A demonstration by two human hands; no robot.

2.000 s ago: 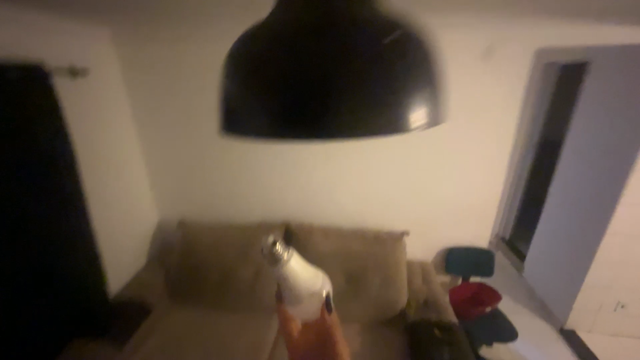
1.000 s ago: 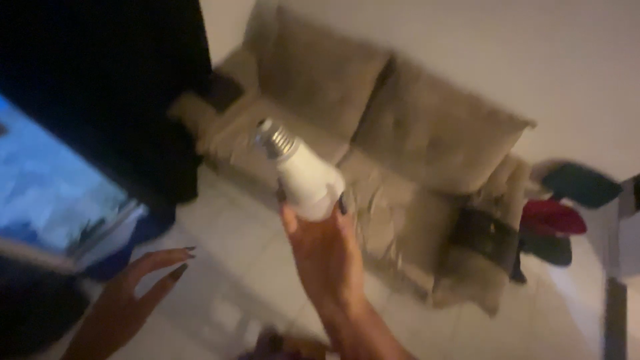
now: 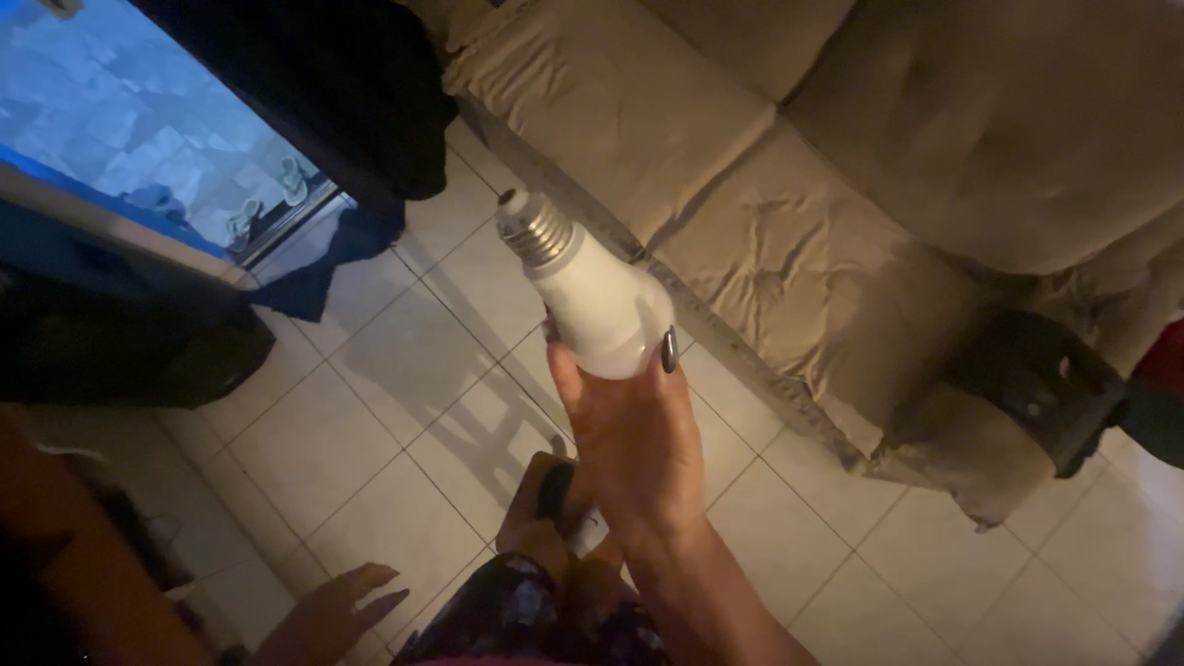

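My right hand [image 3: 634,416] holds a white light bulb [image 3: 606,305] by its rounded end, in the middle of the view. The bulb's metal screw base [image 3: 535,228] points up and to the left, away from the palm. Dark polish shows on a fingernail at the bulb's right side. Low at the left, my left hand [image 3: 338,615] is held with thumb and fingers apart and nothing between them.
A sofa with a beige cover [image 3: 768,250] fills the upper right, a dark item [image 3: 1036,388] on its near end. Dark curtains [image 3: 361,92] flank a doorway at upper left, with sandals [image 3: 245,222] beyond. Below lies a tiled floor [image 3: 407,388].
The view has tilted far down from the black lamp shade and wall to the floor. My left hand came into view after the first frame. The bulb has stayed in my right hand.
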